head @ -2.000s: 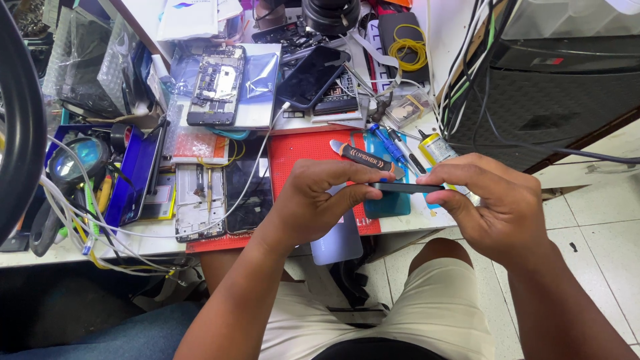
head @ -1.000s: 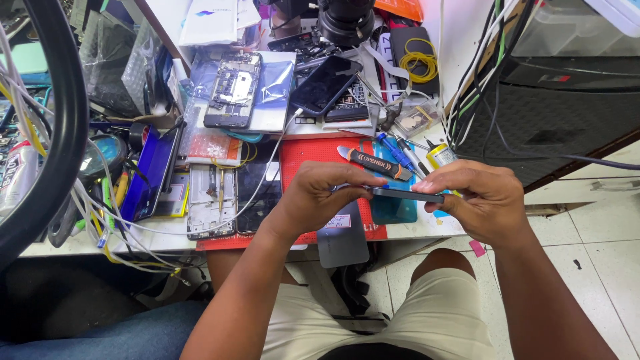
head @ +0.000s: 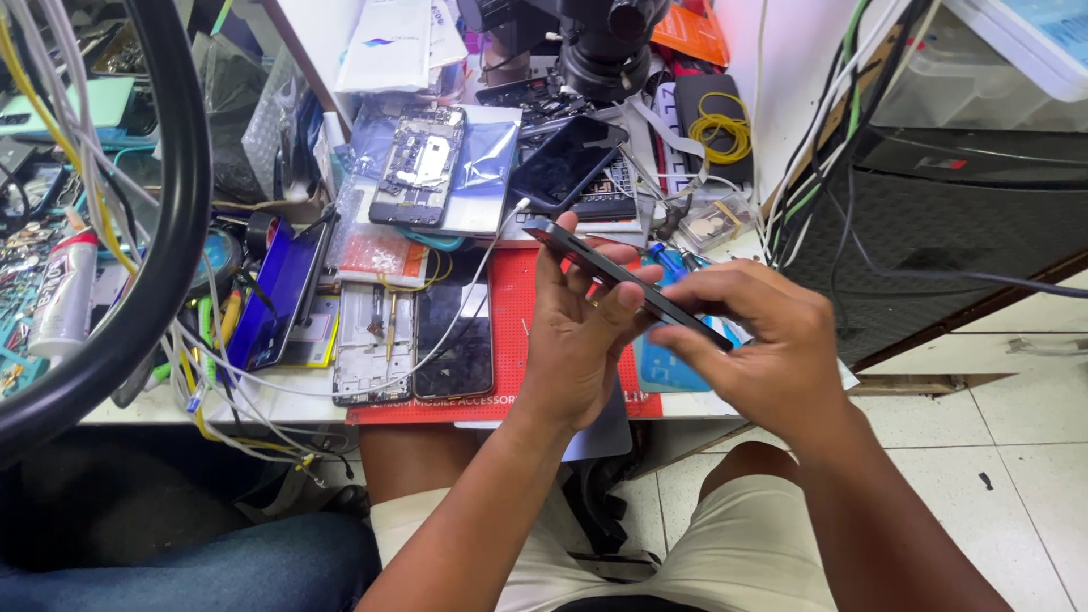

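Observation:
A dark smartphone [head: 629, 280], seen nearly edge-on and slanting down to the right, is held between my hands above the front edge of the bench. My left hand [head: 574, 340] grips its upper left part, fingers behind and thumb at the near edge. At its lower right end, my right hand [head: 748, 336] pinches it between thumb and fingers. Beneath lie a red perforated mat [head: 510, 340] and a blue pad [head: 676, 361]. To the left are a phone with a dark screen [head: 455, 340] and an opened phone frame [head: 374, 353] with small tools on it.
An opened phone [head: 418, 166] and another black phone [head: 568, 161] lie behind, below a microscope [head: 603, 51]. A black ring [head: 200, 170] and loose cables [head: 229, 365] crowd the left. A person's leg in jeans [head: 212, 565] is at lower left.
The phone has gone from nearly level to slanting. My left hand has turned, its fingers now spread behind the phone. The orange-and-black opener tool seen on the mat earlier is now out of sight.

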